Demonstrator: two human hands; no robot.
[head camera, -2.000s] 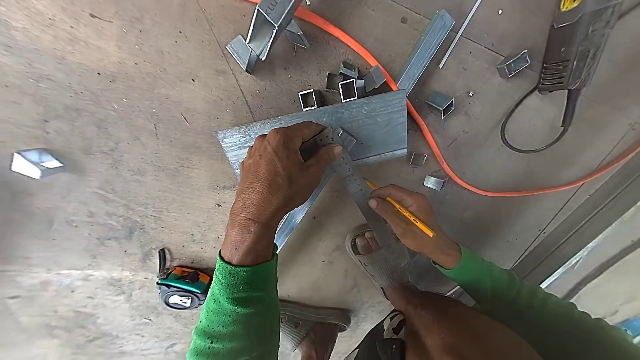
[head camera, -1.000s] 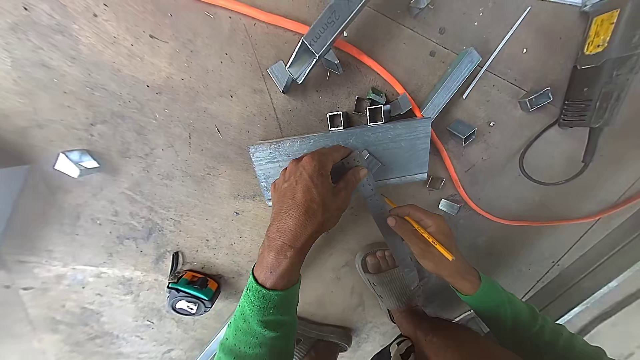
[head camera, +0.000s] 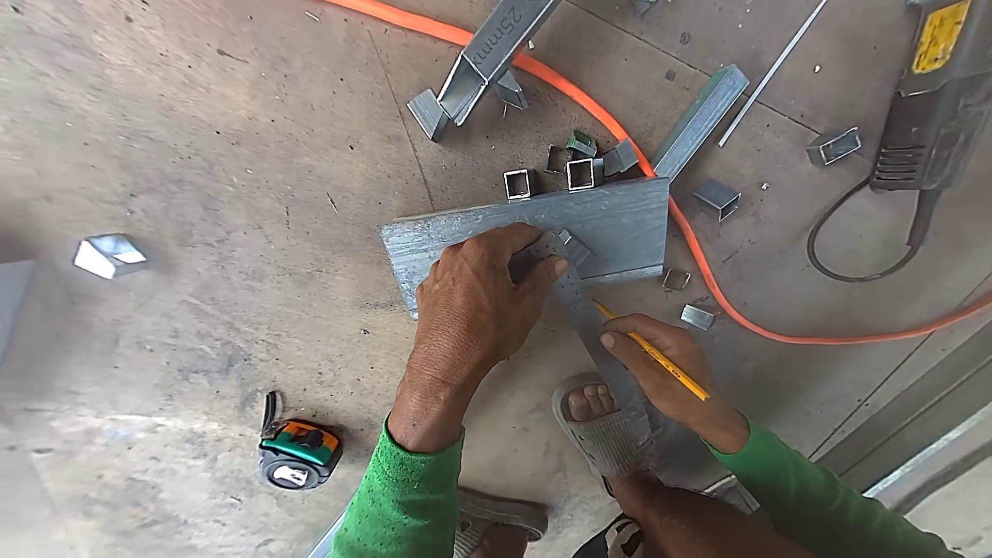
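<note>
My left hand (head camera: 484, 294) grips the upper end of a steel ruler or square blade (head camera: 589, 325) between thumb and fingers, over a flat-sided galvanized metal piece (head camera: 620, 225). A small metal block (head camera: 573, 246) shows at my fingertips; how it joins the blade is unclear. My right hand (head camera: 666, 364) holds a yellow pencil (head camera: 659, 356), its tip near the blade's right edge. The blade slants down toward a sandaled foot (head camera: 597, 418). What lies under my left palm is hidden.
Cut square-tube pieces (head camera: 518, 184) lie beyond the metal piece, near an orange hose or cable (head camera: 573, 89) and a longer tube (head camera: 500, 39). A power tool (head camera: 914, 116) is at the upper right. A tape measure (head camera: 301, 453) lies lower left, a tube offcut (head camera: 110, 256) far left.
Both hands keep nearly the same hold on the blade and pencil. The view has shifted somewhat since the oldest frame.
</note>
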